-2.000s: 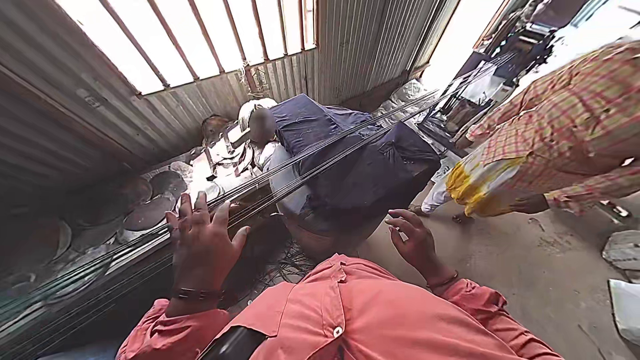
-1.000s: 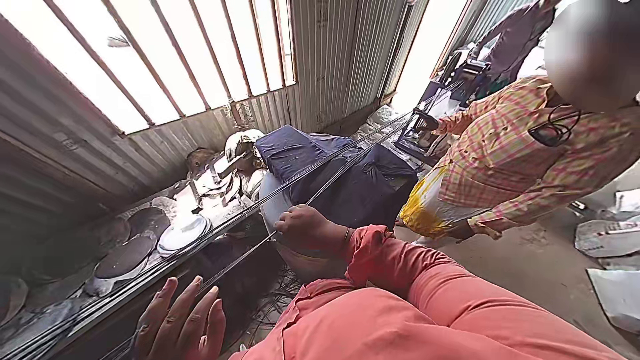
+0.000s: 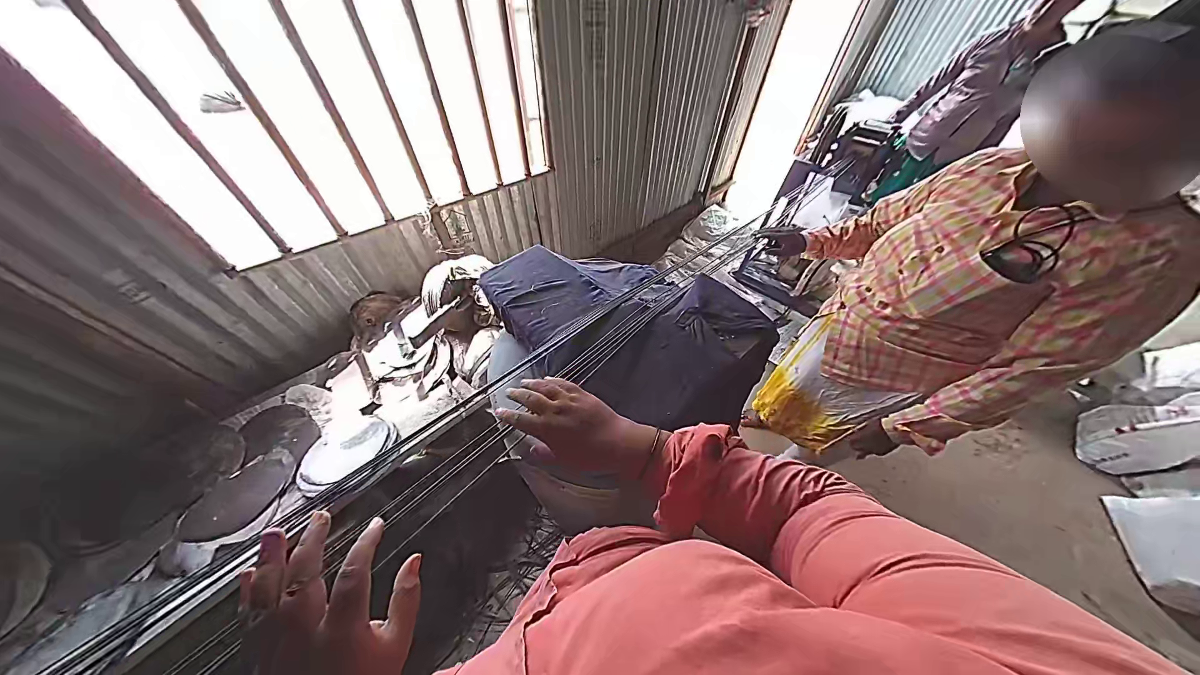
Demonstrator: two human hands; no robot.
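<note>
Several thin dark strands (image 3: 441, 420) run taut on a slant from the lower left to the upper right. At the lower left, my left hand (image 3: 328, 600) is raised with its fingers spread, over or against the strands. My right hand (image 3: 572, 427) is at the middle, its fingers apart and reaching to the strands; whether they touch is not clear. Just beyond it, a dark blue cloth (image 3: 619, 347) covers a bulky thing, with a pale rounded container partly under it. A co-worker in a checked shirt (image 3: 947, 281) has a hand (image 3: 783, 242) at the far part of the strands.
Round flat discs (image 3: 347, 455) and pale crumpled material (image 3: 422, 361) lie along the corrugated metal wall (image 3: 609, 112) below a barred window. A second person (image 3: 984, 84) is at the upper right. White sacks (image 3: 1139, 436) lie on the floor at the right.
My right hand has moved left to the strands from beside my body; a second ago it was closed at them, and now its fingers are spread. The co-worker's hand has come to the strands.
</note>
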